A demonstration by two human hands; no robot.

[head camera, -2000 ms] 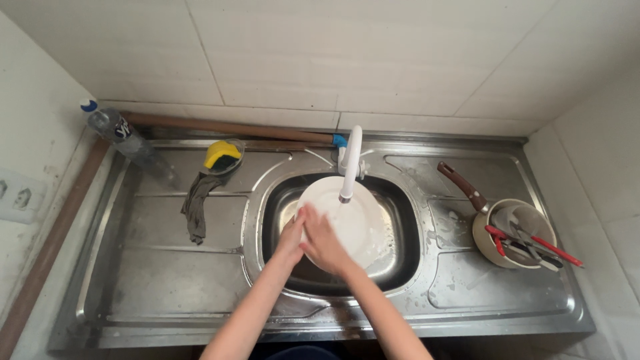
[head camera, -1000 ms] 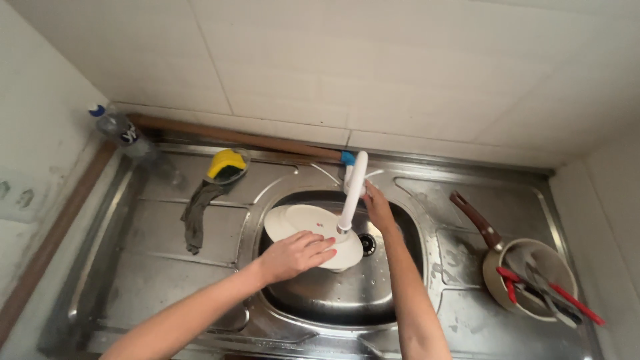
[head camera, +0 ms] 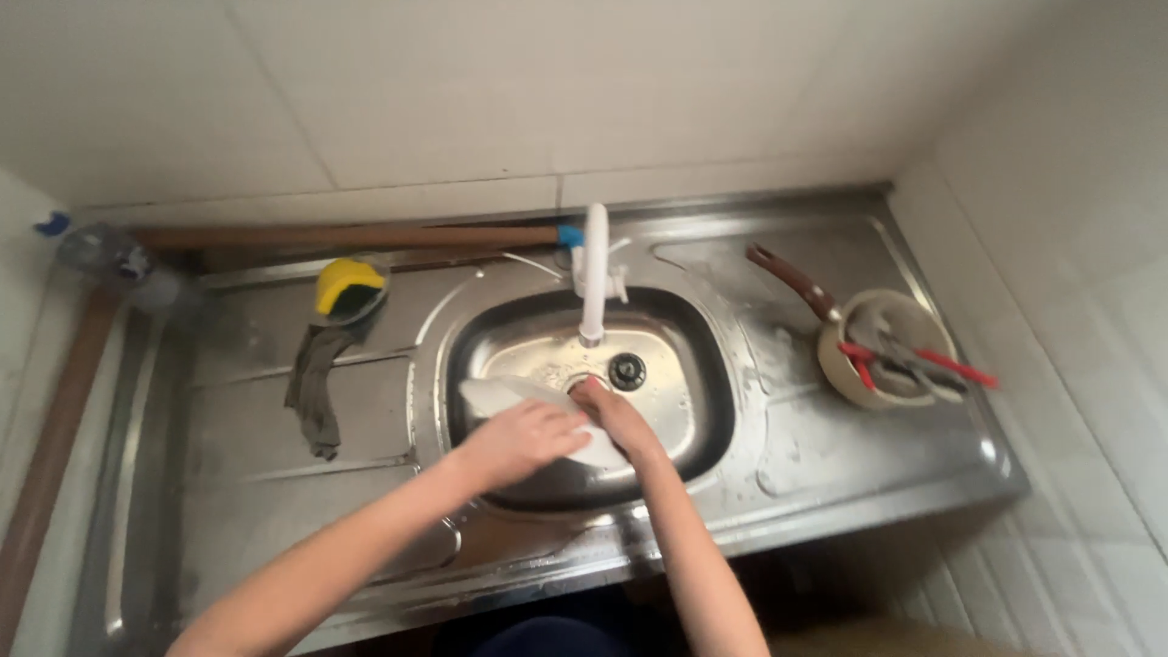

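A white plate [head camera: 602, 449], blurred and tilted, is between my hands in the stainless steel sink basin [head camera: 680, 438]. My left hand [head camera: 525, 438] lies over its near face, partly covering it. My right hand [head camera: 613, 415] grips the plate at its right side, with some fingers hidden behind or beneath. Above them hangs the white faucet [head camera: 594, 274], its spout pointing down behind the plate. The drain strainer [head camera: 627, 371] shows to the right of the spout. Whether one plate or more is held cannot be told.
On the left drainboard are a yellow and dark sponge [head camera: 349, 285] in a small dish and a gray cloth [head camera: 317, 388]. A plastic bottle [head camera: 128, 265] stands at the far left, near a brown pipe [head camera: 365, 237]. A pot [head camera: 839, 365] with red-handled utensils sits at right.
My right hand has moved from the faucet's base down to the plate. The plate, earlier broadside under the spout, is tilted more steeply and nearer the basin's front.
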